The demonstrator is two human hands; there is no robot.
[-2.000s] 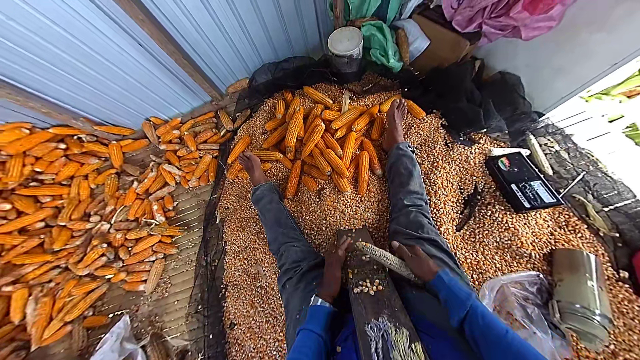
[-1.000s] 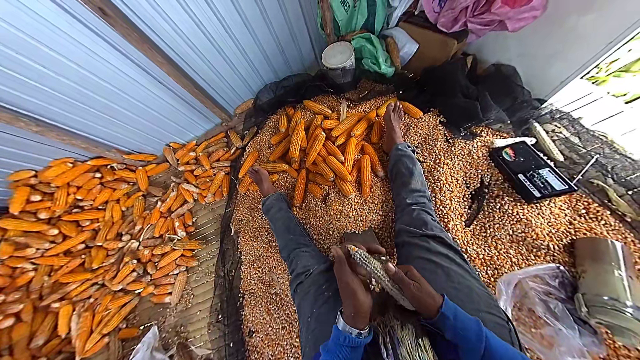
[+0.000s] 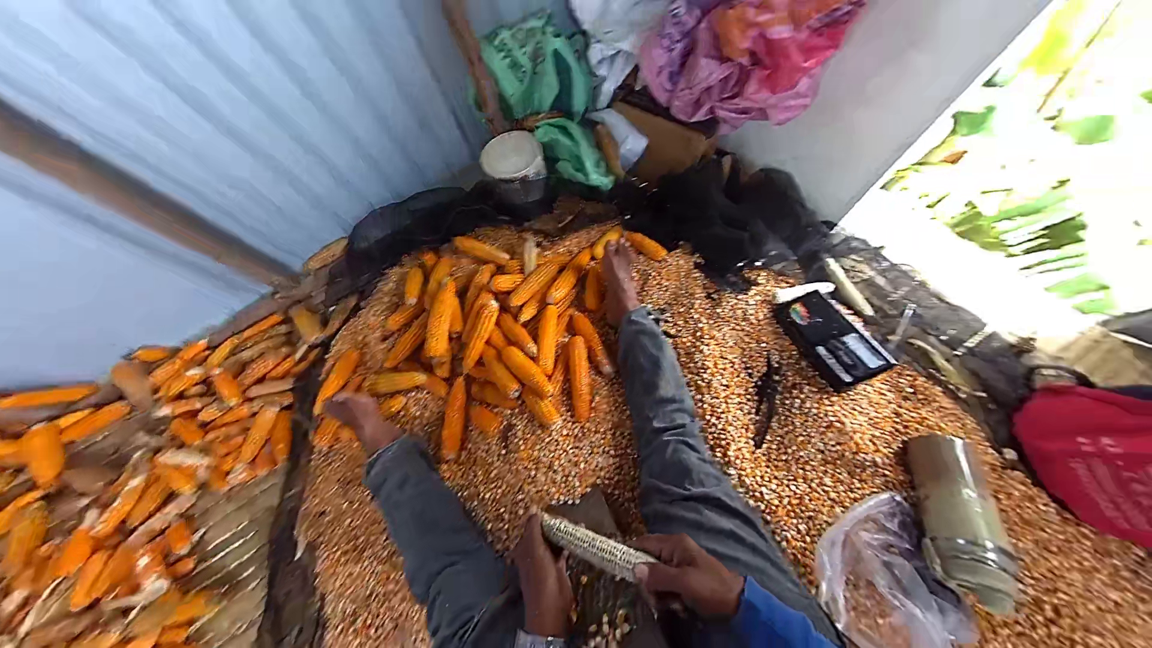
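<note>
A pale, mostly bare corn cob [image 3: 594, 546] lies slanted between my two hands at the bottom centre, over a dark wooden board [image 3: 589, 515] between my legs. My left hand [image 3: 545, 576] grips its upper left end. Around its lower right end the fingers of my right hand [image 3: 691, 574] are closed. Loose kernels [image 3: 609, 627] rest on the board below the cob. Beyond, between my feet, is a pile of orange corn ears [image 3: 522, 333] on a wide bed of shelled kernels [image 3: 720, 396].
More ears [image 3: 225, 405] lie at left beside a corrugated metal wall [image 3: 297, 108]. A white-lidded container [image 3: 513, 166] stands behind the pile. On the right are a black radio-like device [image 3: 832, 340], a metal flask [image 3: 963, 517], a clear plastic bag [image 3: 877, 567] and a red bag [image 3: 1093, 459].
My left hand, flat on the board two seconds ago, now grips the cob. The cob has come up off the board into both hands. The view has shifted, showing a red bag.
</note>
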